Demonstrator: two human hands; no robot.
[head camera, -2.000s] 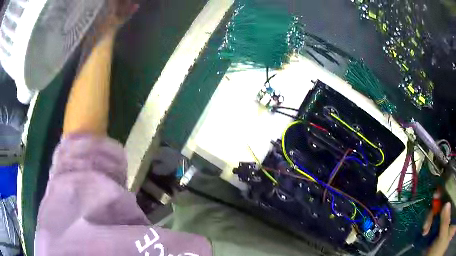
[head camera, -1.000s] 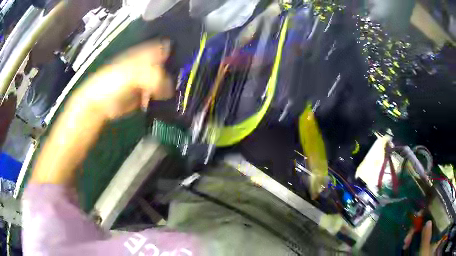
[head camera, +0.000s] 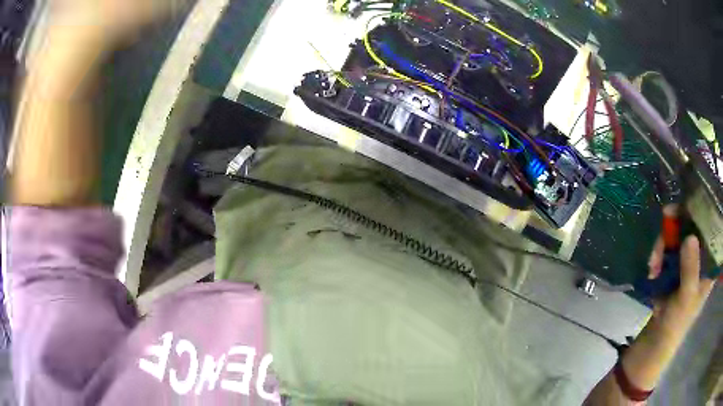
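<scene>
A black socket housing (head camera: 396, 119) lies on a white work pad (head camera: 301, 47), with shiny metal contacts along its near side. Yellow, blue and brown wires run over it and another black housing part (head camera: 507, 71) behind. A small circuit board module (head camera: 555, 189) sits at its right end. My left hand (head camera: 123, 20) is at the top left, away from the housing, blurred and cut off by the top edge; its fingers cannot be made out. My right hand (head camera: 682, 273), below a pale-bodied soldering gun (head camera: 704, 208), is closed around its dark blue grip by the orange trigger.
Red-handled pliers (head camera: 593, 103) lie right of the housing, near cut green leads (head camera: 622, 186). A coiled black cord (head camera: 388, 231) crosses the apron (head camera: 357, 317) to my right wrist. A pale edge rail (head camera: 162, 119) curves down the left.
The view has shifted, so the housing appears higher and the apron fills more of the picture. The wires, streaked one second ago, are clearer. My left hand appears further up and left.
</scene>
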